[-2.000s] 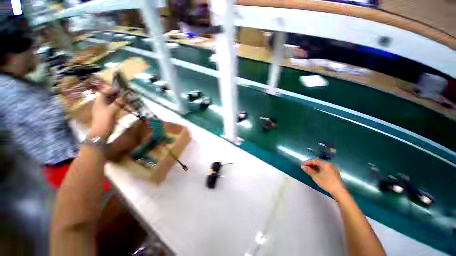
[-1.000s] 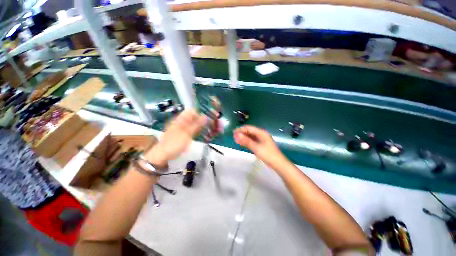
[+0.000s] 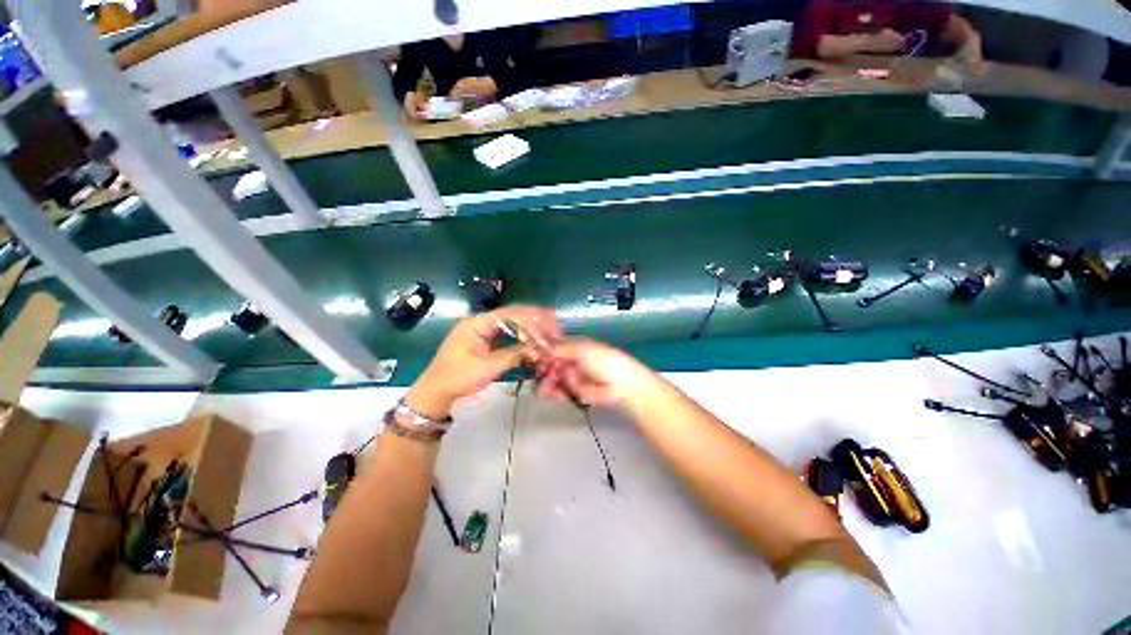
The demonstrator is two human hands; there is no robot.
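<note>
My left hand [image 3: 478, 357] and my right hand [image 3: 588, 375] meet above the near edge of the belt. Their fingertips are closed together on a small part, mostly hidden and blurred. A thin pale-edged piece [image 3: 510, 330] shows at my left fingers. A black cable lead [image 3: 598, 437] hangs below my right hand, its plug over the bench. A small green circuit board [image 3: 474, 531] with a black lead lies on the white bench. A black unit [image 3: 337, 481] lies beside my left forearm, partly hidden by it.
An open carton [image 3: 213, 496] at left holds green boards and black leads, some hanging out. Black-and-yellow cases [image 3: 887, 486] and a tangled pile of units [image 3: 1073, 428] lie at right. Units lie along the green belt [image 3: 695, 236]. White posts [image 3: 223, 236] stand at left. People sit beyond.
The view has turned right. My hands have come together, with the lead hanging below. A green board with a lead now shows on the bench near my left forearm.
</note>
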